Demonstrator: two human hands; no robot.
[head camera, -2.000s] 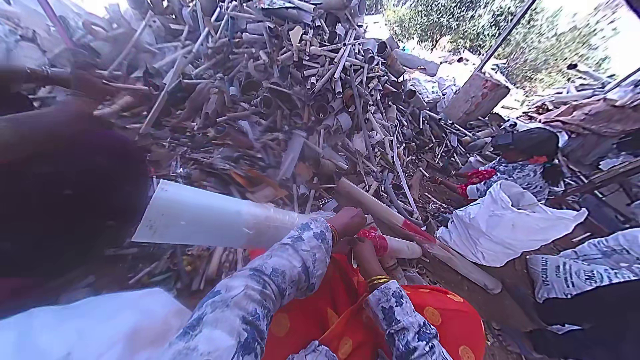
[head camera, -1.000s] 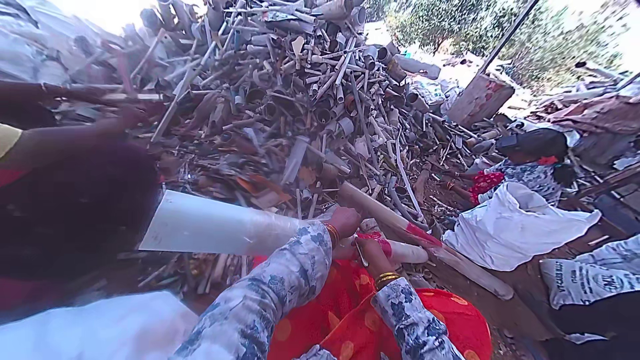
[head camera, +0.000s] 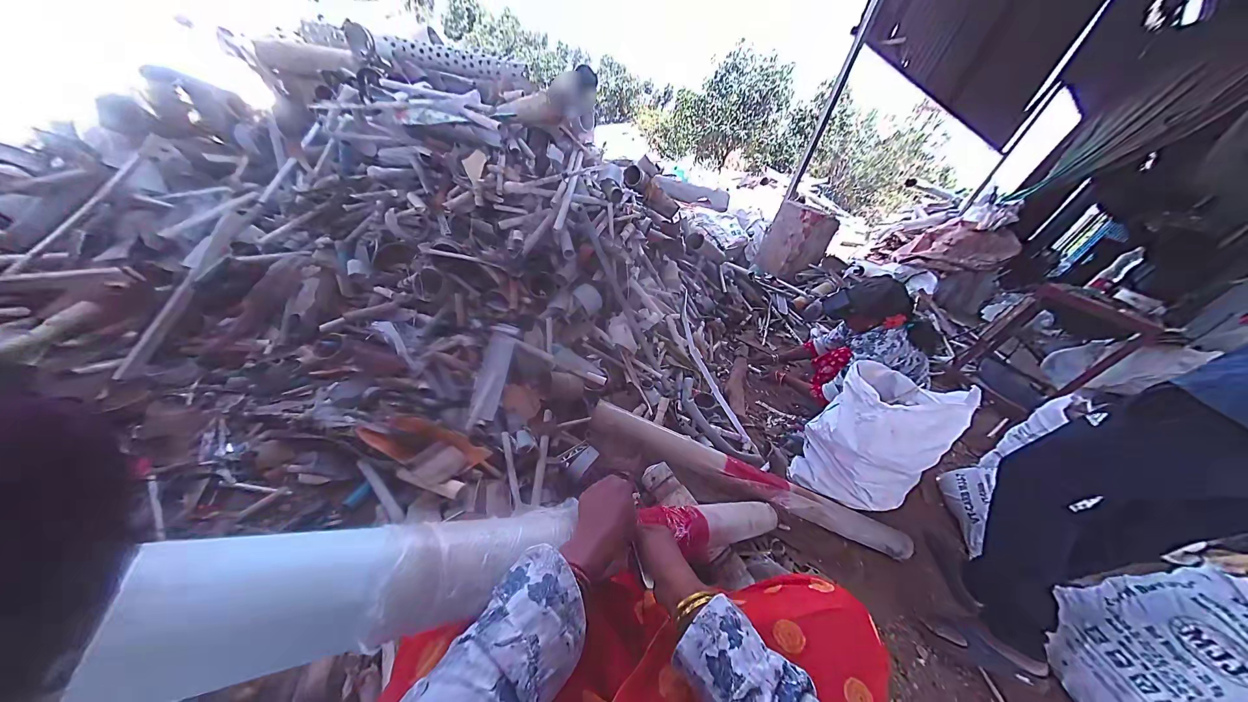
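Note:
A long whitish pipe (head camera: 322, 575), partly wrapped in clear film, lies across my lap over an orange-red spotted cloth (head camera: 819, 624). Near its right end is a red wrapping (head camera: 682, 526). Against the pipe, just left of the red part, my left hand (head camera: 603, 517) is closed on the clear film. My right hand (head camera: 663, 558) touches the red wrapping from the near side; a small thin thing shows between the hands, too small to name. Beyond them lies another long pipe with a red band (head camera: 741, 473).
A large heap of pipe scraps (head camera: 439, 244) rises ahead. A person (head camera: 873, 331) crouches at the right by a white sack (head camera: 882, 429). A printed sack (head camera: 1155, 634) and dark cloth (head camera: 1102, 497) lie nearer. A dark blurred shape (head camera: 58, 536) fills the left edge.
The view has tilted up. The arm of another person at the left has left the view. Both my hands stay at the red wrapping.

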